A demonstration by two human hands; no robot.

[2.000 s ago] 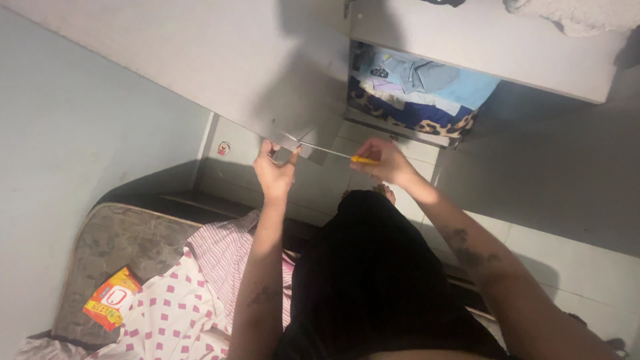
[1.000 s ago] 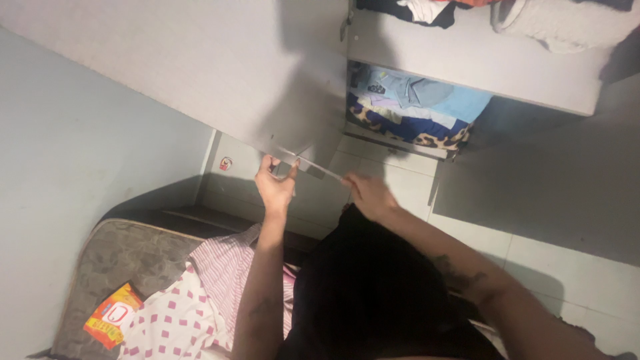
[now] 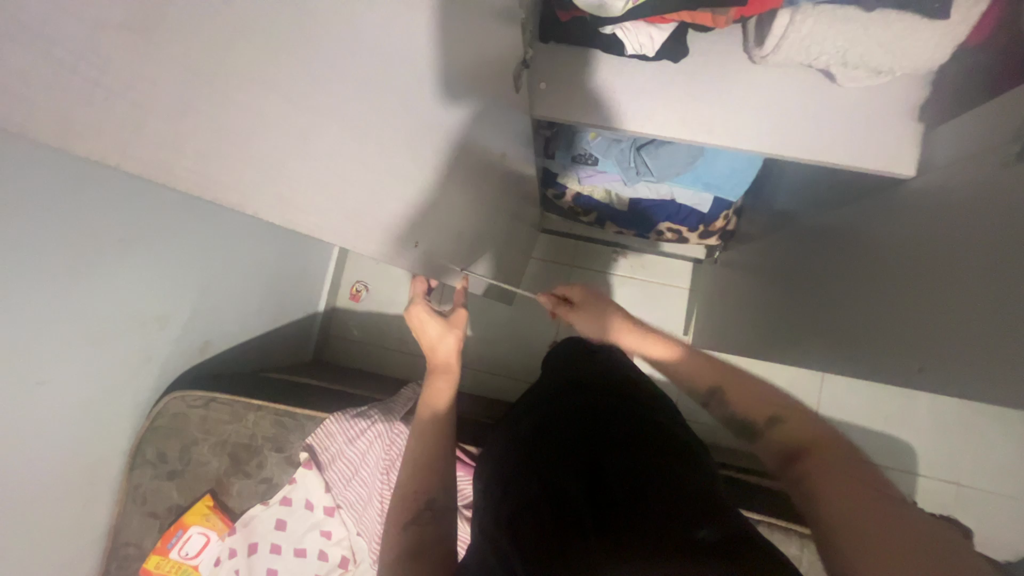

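Note:
My right hand (image 3: 580, 308) is closed around the handle of a screwdriver; its thin metal shaft (image 3: 504, 285) points left to the lower edge of a pale cabinet door (image 3: 320, 144). The handle is hidden in my fingers. At that edge is my left hand (image 3: 438, 320), thumb and fingers raised at the door's bottom, one fingertip beside the screwdriver's tip. Whether it pinches a small part there I cannot tell. A small dark hole or mark (image 3: 416, 244) shows in the door above my left hand.
Folded clothes (image 3: 648, 184) fill a low compartment under a shelf (image 3: 736, 112) that bears more clothes. Below left, a mattress (image 3: 216, 432) carries a striped and patterned cloth (image 3: 296, 512) and an orange packet (image 3: 192, 540). Tiled floor (image 3: 640, 276) lies behind my hands.
Two seconds ago the orange screwdriver handle showed at my right fingertips; now my hand covers it. My left hand has stayed at the door's lower edge.

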